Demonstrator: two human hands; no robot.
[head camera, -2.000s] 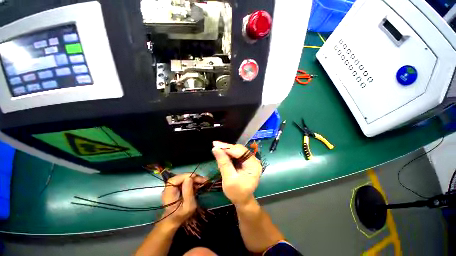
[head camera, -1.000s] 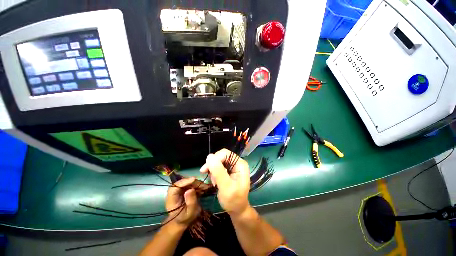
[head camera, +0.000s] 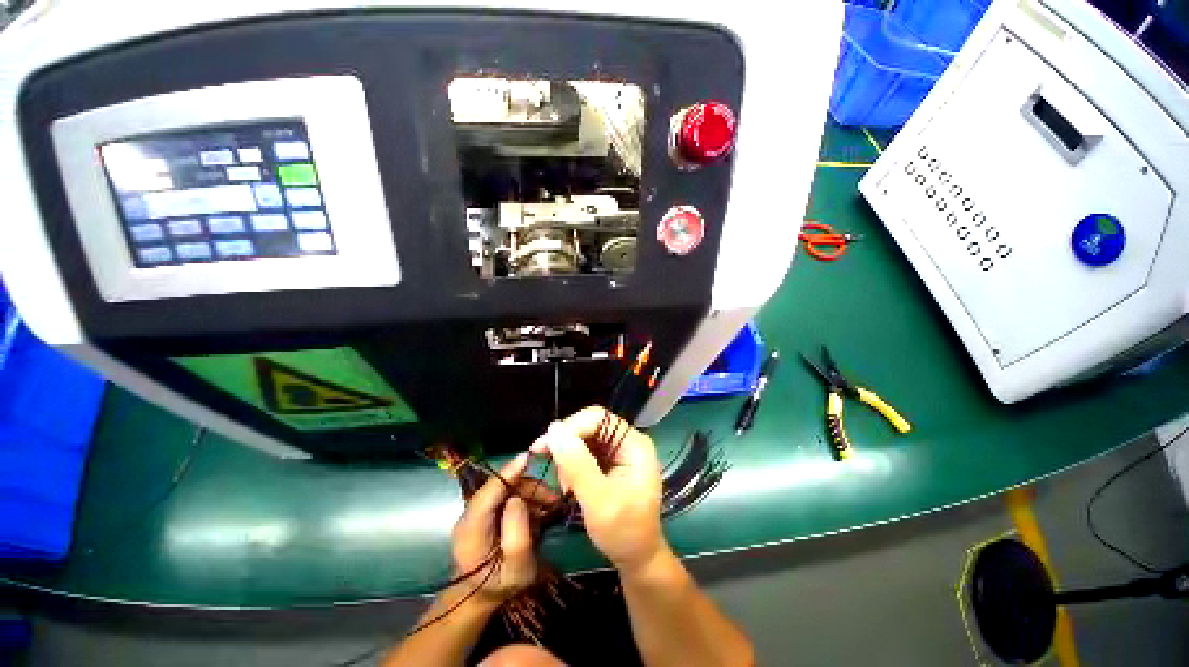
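Note:
My right hand (head camera: 610, 485) pinches a thin black wire (head camera: 557, 388) that stands upright, its top end at the wire feed slot (head camera: 537, 344). The same hand holds several tipped wires (head camera: 635, 381) fanned up beside the slot, with orange-red tips. My left hand (head camera: 501, 528) is closed around a dark wire bundle (head camera: 537, 610). The bundle's reddish ends hang below the hand, and other ends (head camera: 694, 476) spread right over the bench edge. Whether the wire end is inside the slot is too small to tell.
The machine (head camera: 404, 52) has a touch screen (head camera: 222, 196) and a red emergency stop button (head camera: 704, 133). On the green bench (head camera: 782, 489) are pliers (head camera: 841, 401), a pen (head camera: 756, 394), orange-handled snips (head camera: 824, 240) and a small blue bin (head camera: 730, 362). A second white machine (head camera: 1030, 196) stands right.
The right hand has moved up from below the slot, raising a wire to it, and tipped wires now fan upright. Long wires left of the left hand have mostly gone from the bench. The view has shifted.

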